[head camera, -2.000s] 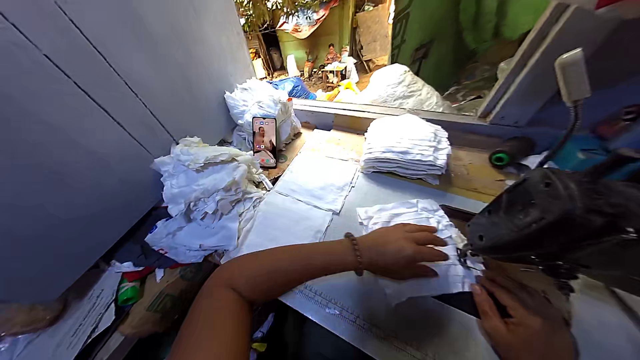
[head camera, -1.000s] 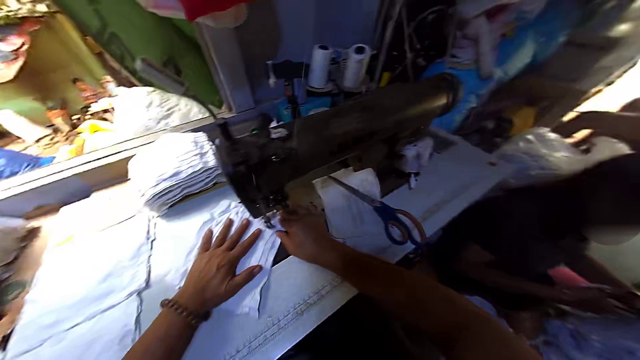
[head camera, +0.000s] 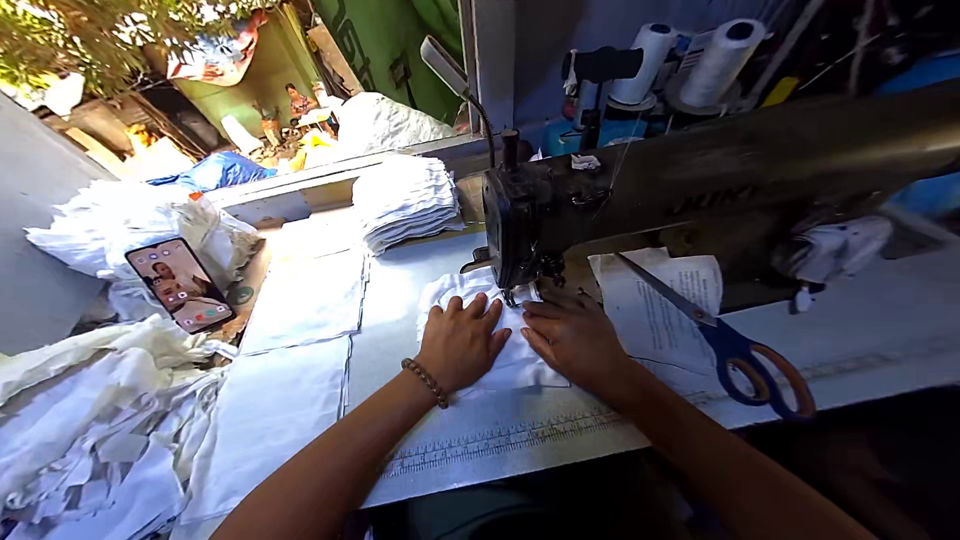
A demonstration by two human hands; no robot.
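Observation:
White fabric (head camera: 480, 367) lies flat under the needle area of a dark industrial sewing machine (head camera: 517, 225). My left hand (head camera: 461, 341), with a beaded bracelet at the wrist, presses on the cloth left of the presser foot (head camera: 510, 296), its fingers slightly apart. On the other side of the foot my right hand (head camera: 574, 334) rests on the cloth's right edge; its fingertips are close to the foot and partly in shadow, so any grip is hidden. Blue-handled scissors (head camera: 720, 341) lie right of my right hand, partly over a printed paper sheet (head camera: 660, 300).
Flat white cloth pieces (head camera: 300, 300) and a folded cloth stack (head camera: 409, 199) lie left of the machine. A phone (head camera: 180, 285) leans against bundled cloth (head camera: 127, 225). Loose scraps (head camera: 112, 420) fill the far left. Thread cones (head camera: 720, 64) stand behind the machine. People sit outside, beyond the window ledge.
The view has swung right and then partly back left. Both hands remain on the cloth beside the presser foot; my left hand's fingers are closer together than one second ago.

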